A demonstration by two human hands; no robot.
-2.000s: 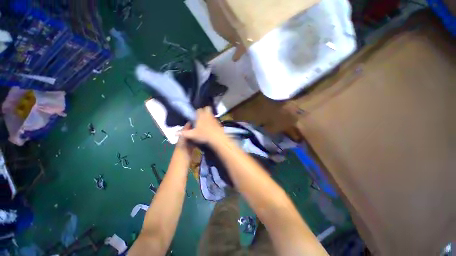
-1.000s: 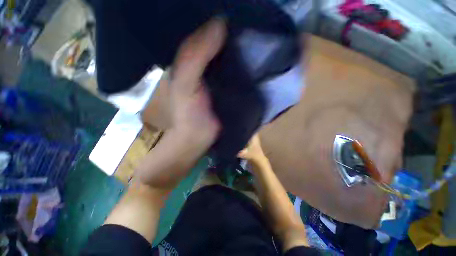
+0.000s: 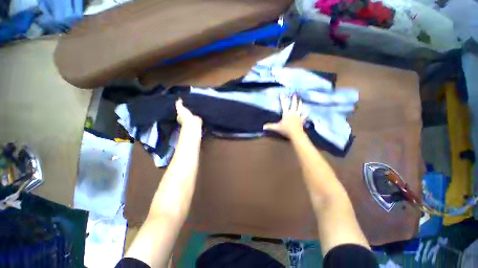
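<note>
A loose bundle of black and pale blue-grey fabric pieces (image 3: 230, 111) lies across the far half of the brown-covered ironing table (image 3: 236, 183). My left hand (image 3: 188, 116) is on the bundle's near side, left of its middle, fingers pointing away; whether it grips cloth cannot be told. My right hand (image 3: 291, 118) lies on the bundle's right part with its fingers spread over the pale cloth. The bundle's right end fans out in pale pieces, and its left end hangs in loose strips near the table's left edge.
A steam iron (image 3: 385, 186) rests at the table's right, its cord running right. A brown sleeve board (image 3: 173, 34) on a blue support stands at the far left. A white sheet (image 3: 102, 172) is at the left, a yellow frame (image 3: 457, 152) at the right. Red and pink cloth (image 3: 361, 13) lies beyond.
The fabric bundle, before held up close to the camera, now lies on the table. Both hands have moved forward onto it. The view has turned to face the table.
</note>
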